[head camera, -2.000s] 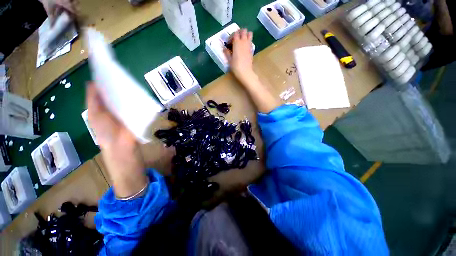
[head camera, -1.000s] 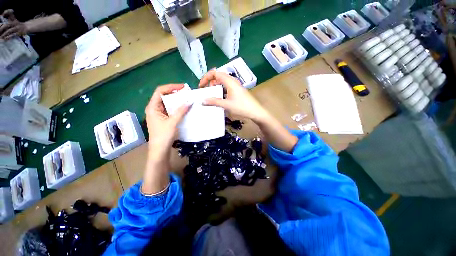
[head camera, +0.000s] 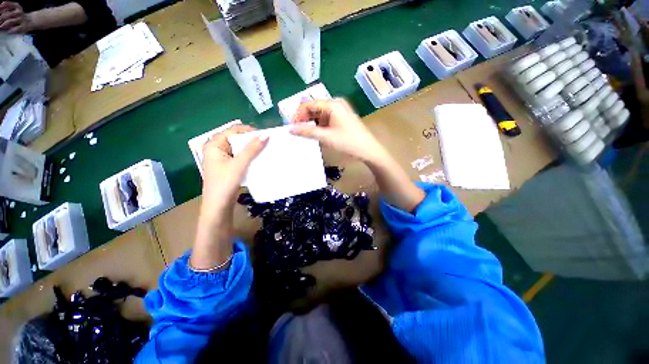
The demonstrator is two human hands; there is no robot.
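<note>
My left hand (head camera: pixel 226 158) grips the left edge of a white sheet or stack (head camera: pixel 285 169), thumb on top. My right hand (head camera: pixel 334 128) has its fingertips at the sheet's upper right corner. The sheet is above a heap of black cables (head camera: pixel 313 227) on the cardboard-covered bench. An open white box (head camera: pixel 304 99) lies behind my right hand, partly covered by it. Another white box (head camera: pixel 206 142) lies behind my left hand and is mostly hidden.
More open boxes (head camera: pixel 136 195) line the green belt (head camera: pixel 178 106). Two white cartons (head camera: pixel 302 44) stand upright on it. A white paper stack (head camera: pixel 473 147), a yellow-black knife (head camera: pixel 497 110) and a wrapped tray of white parts (head camera: pixel 569 99) are right. Another cable heap (head camera: pixel 92 327) is lower left. A person's hand (head camera: pixel 16 18) shows upper left.
The right hand has come back from a box to the sheet in the left hand. Over the last second both hands stay at the sheet, while boxes and upright cartons have shifted left along the belt.
</note>
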